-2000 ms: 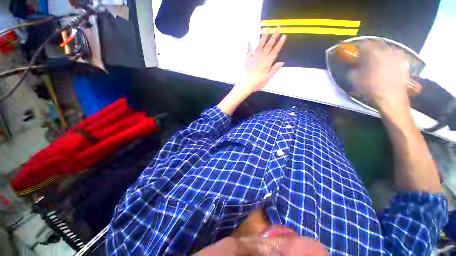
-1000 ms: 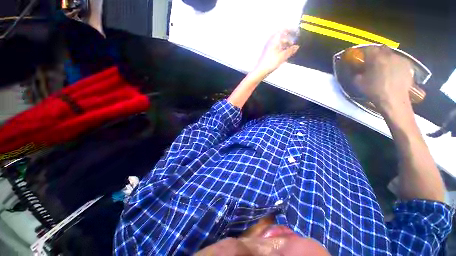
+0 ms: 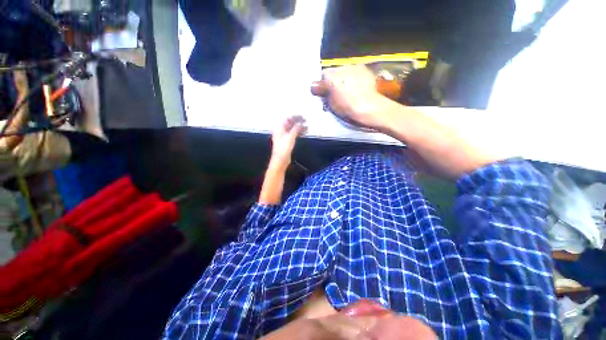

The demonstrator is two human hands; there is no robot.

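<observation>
A dark garment piece [image 3: 412,26] with a yellow trim [image 3: 415,58] lies on the white table cover [image 3: 266,73]. My right hand [image 3: 349,96] is on the iron [image 3: 392,83], over the left end of the trim. The iron is blurred and mostly hidden by my hand; its orange-brown part shows right of my fingers. My left hand [image 3: 289,129] is at the table's front edge, left of the iron, fingers curled; whether it holds anything cannot be told.
A small dark cloth part [image 3: 216,53] lies at the table's left. Red garments [image 3: 93,236] are below left. Cables and a machine [image 3: 63,86] stand at the far left, with part of a person [image 3: 33,149] there. White crumpled material [image 3: 575,212] is below the table at right.
My right hand has moved left with the iron, onto the trim's left end. My left hand has drawn back left, towards the table edge. The view has also shifted.
</observation>
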